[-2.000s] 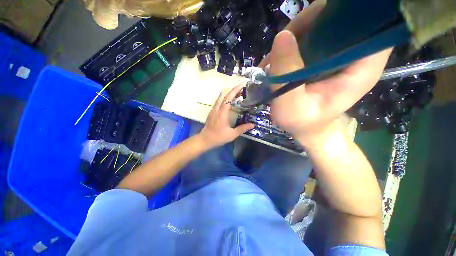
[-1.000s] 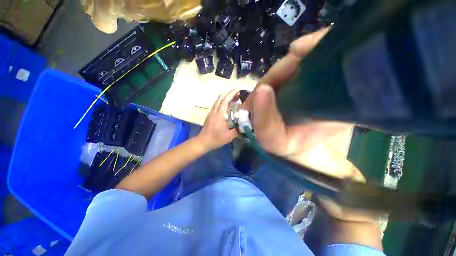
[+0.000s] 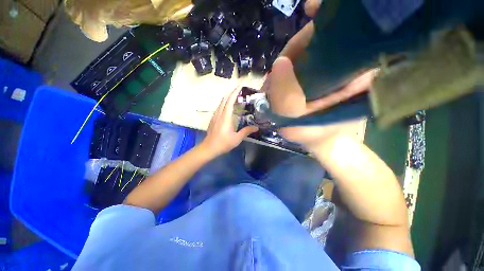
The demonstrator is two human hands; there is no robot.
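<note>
A dark teal-black power screwdriver (image 3: 339,58), large and blurred close to the camera, has its silver nose pointing down at a black socket unit (image 3: 270,135) on the cream work board (image 3: 188,100). My right hand (image 3: 302,106) is wrapped around the tool, partly hidden by it. My left hand (image 3: 225,124) holds the left end of the unit, thumb on the near side and fingers on the far side. The unit is mostly hidden by my hands and the tool.
A heap of black socket modules (image 3: 223,37) lies beyond the board, with a white-faced socket (image 3: 285,5). A black housing (image 3: 109,69) with a yellow wire (image 3: 114,87) lies at upper left. A blue tote (image 3: 48,174) holds more housings. A brown paper bag (image 3: 127,13) is at the top.
The view has shifted slightly. The tool has swung from its position a second ago, and its nose remains over the unit. My left hand stays at the unit's left end.
</note>
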